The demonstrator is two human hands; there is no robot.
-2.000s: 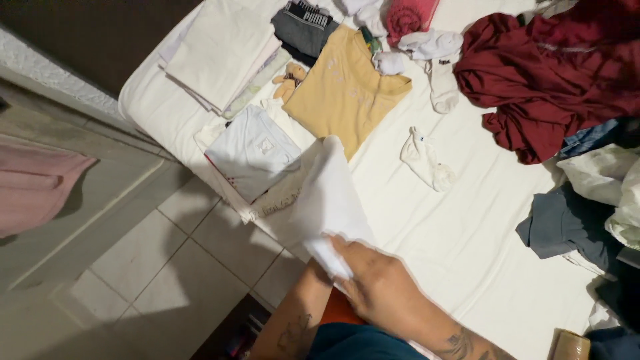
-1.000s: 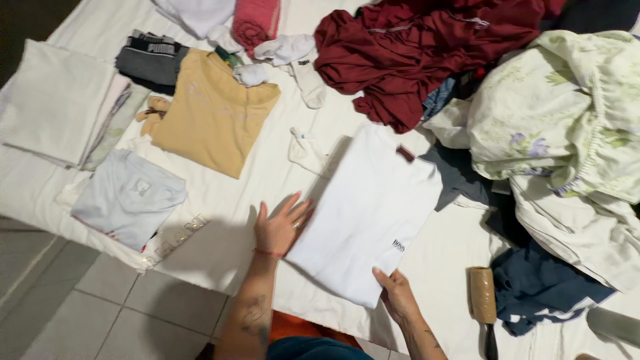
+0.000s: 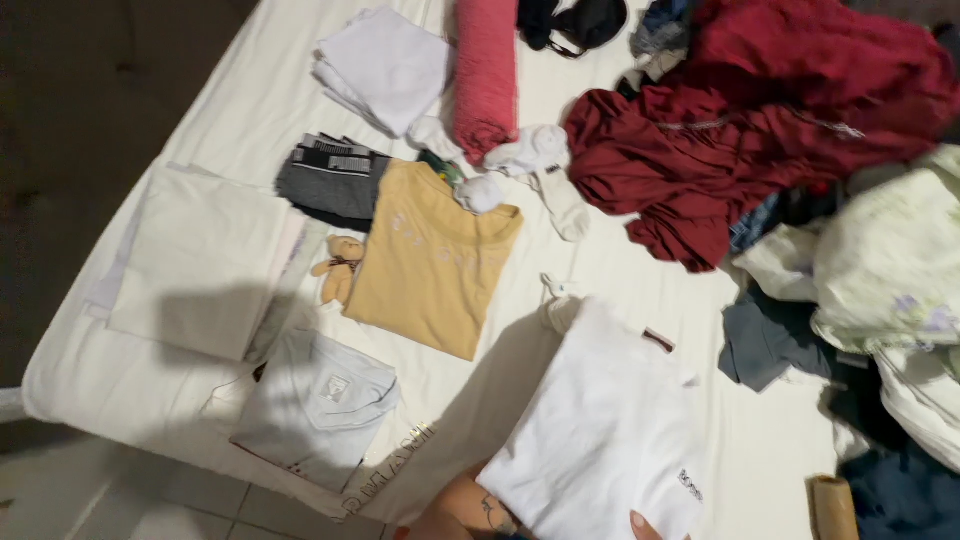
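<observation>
A folded white Boss shirt (image 3: 600, 427) is raised a little above the bed at the lower middle, its collar end pointing away from me. My right hand (image 3: 646, 526) grips its near edge, with the thumb on top and the other fingers hidden. My left hand is hidden beneath the shirt; only the tattooed forearm shows at its lower left. A folded mustard shirt (image 3: 439, 262) lies to the left, next to a small teddy bear (image 3: 341, 268). A folded light blue shirt (image 3: 322, 405) rests near the bed's front edge.
Folded pale sheets (image 3: 202, 262) and grey Puma underwear (image 3: 334, 180) lie at left. Further back are a white folded cloth (image 3: 386, 67), a rolled red towel (image 3: 486, 75) and white socks (image 3: 559, 195). Dark red fabric (image 3: 690, 150) and a floral sheet (image 3: 885, 262) are heaped right, near a brown cylinder (image 3: 832, 510).
The white shirt was lying on the bed with my left hand flat beside it; now it is lifted, and my left hand has gone under it.
</observation>
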